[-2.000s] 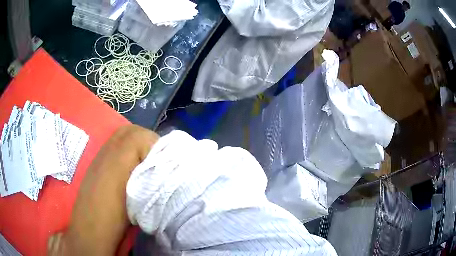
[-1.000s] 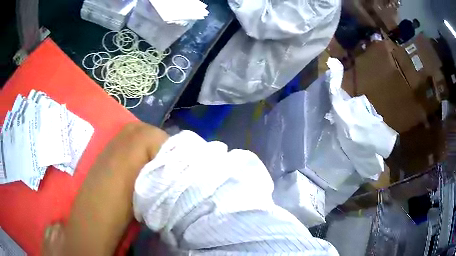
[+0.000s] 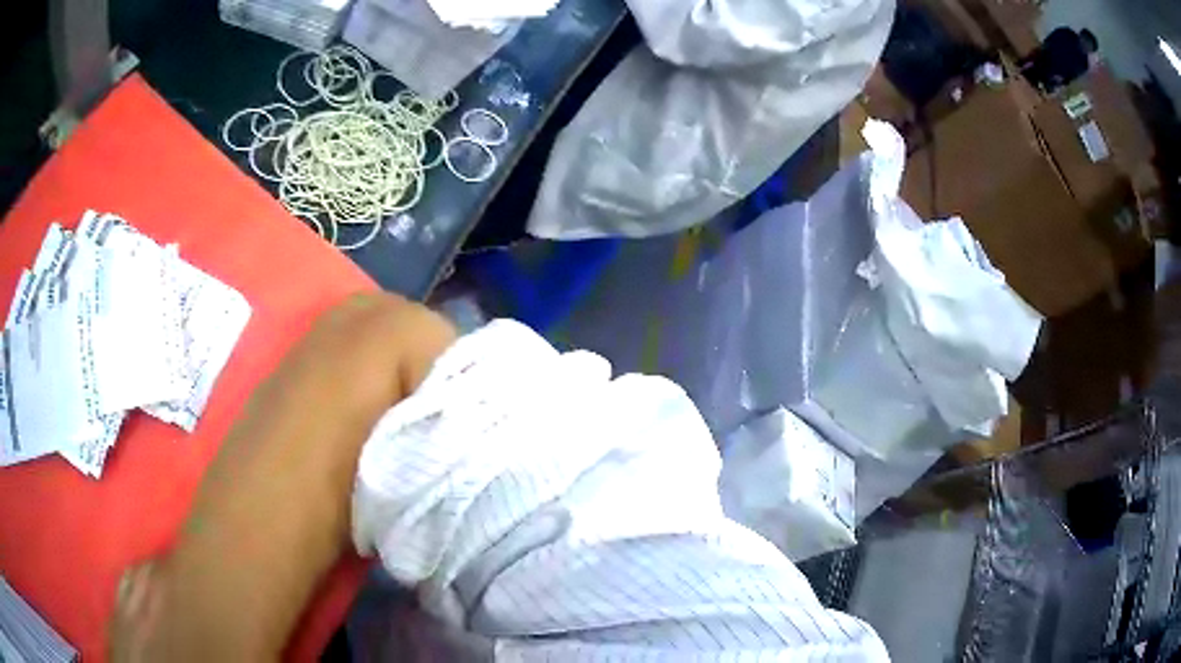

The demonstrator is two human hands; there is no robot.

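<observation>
White text-only slips (image 3: 130,324) lie fanned out in a loose, overlapping pile on the red work mat (image 3: 311,279). My bare right forearm crosses the mat to the right of the slips, with the striped sleeve pushed up. Only a small blurred part of my right hand (image 3: 136,598) shows near the bottom edge; its fingers and anything in them are cut off or hidden. My left hand is out of the picture.
Cream rubber bands (image 3: 347,166) lie heaped on the dark bench (image 3: 518,110) beyond the mat. Bundled papers (image 3: 421,45) are at the top edge. A paper stack (image 3: 29,632) shows bottom left. Silvery bags (image 3: 674,136), white packages (image 3: 784,486) and brown cartons (image 3: 1004,194) are right.
The mat, slips and rubber bands have shifted slightly up and right in the picture with the view. My right forearm keeps nearly the same pose.
</observation>
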